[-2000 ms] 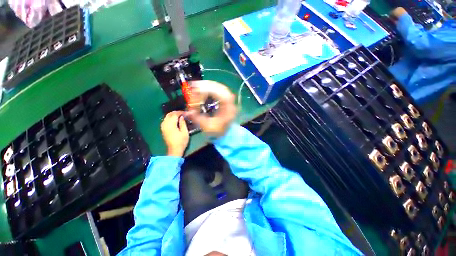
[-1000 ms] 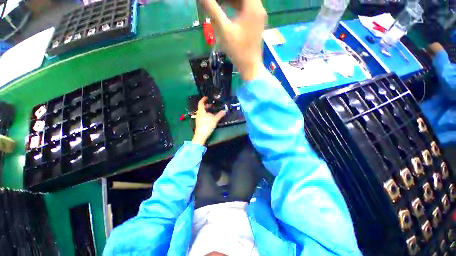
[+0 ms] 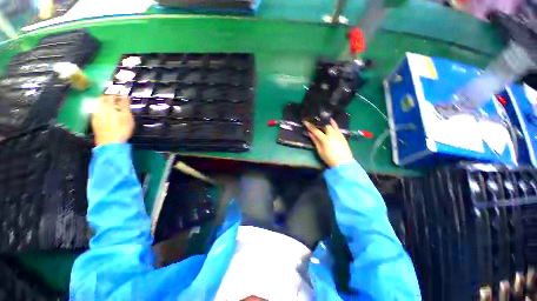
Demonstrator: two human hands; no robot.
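Note:
My left hand (image 3: pixel 112 119) is over the left edge of the black gridded left-hand tray (image 3: pixel 188 103), next to a few pale square parts (image 3: pixel 128 75) along that edge. Blur hides whether it holds a part. My right hand (image 3: pixel 330 143) is at the base of the black press fixture (image 3: pixel 330 88), fingertips on the middle of the base plate. What lies under the fingertips cannot be told. The red toggle clamp handle (image 3: pixel 357 41) points up. Red-tipped side clamps (image 3: pixel 366 134) show low at both sides of the fixture.
Black tray stacks stand at the far left (image 3: pixel 41 176) and the lower right (image 3: pixel 459 211), the latter with beige parts at its bottom edge. Blue box units (image 3: pixel 412 111) with a clear tube stand at the right. A thin cable runs beside the fixture.
The view has turned left. My left hand has moved from the fixture to the left-hand tray. My right hand has come down from near the raised handle to the fixture's base.

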